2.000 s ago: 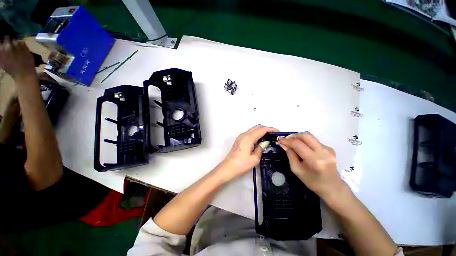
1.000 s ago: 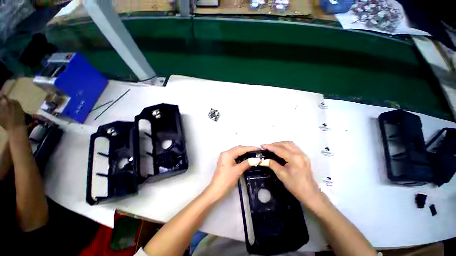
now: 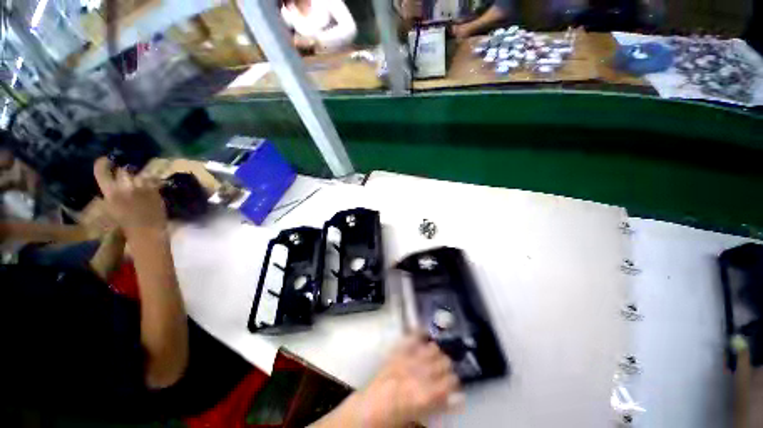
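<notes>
My left hand (image 3: 410, 380), blurred, grips the near end of a black housing (image 3: 468, 322) that lies tilted on the white bench. The housing has a round pale opening and a silvery part at its far end. My right hand (image 3: 744, 372) is mostly cut off by the right edge. Its pale-capped fingertip overlaps the near end of another black housing (image 3: 745, 284), and its grip is hidden. Two more housings, left (image 3: 286, 280) and right (image 3: 353, 261), lie side by side at left. A small cluster of silvery components (image 3: 428, 228) lies beyond my housing.
A neighbour's arm (image 3: 159, 292) and a blue box (image 3: 266, 180) are at left. A pale metal post (image 3: 297, 92) rises behind the bench. A green strip (image 3: 502, 138) runs across, with another bench (image 3: 586, 58) bearing parts and people beyond. A brown carton (image 3: 309, 380) is below the bench edge.
Both hands have left the housing's far end. My left hand now holds its near end, and the housing is further left and away from me. My right hand has moved far right. The view has shifted left and up.
</notes>
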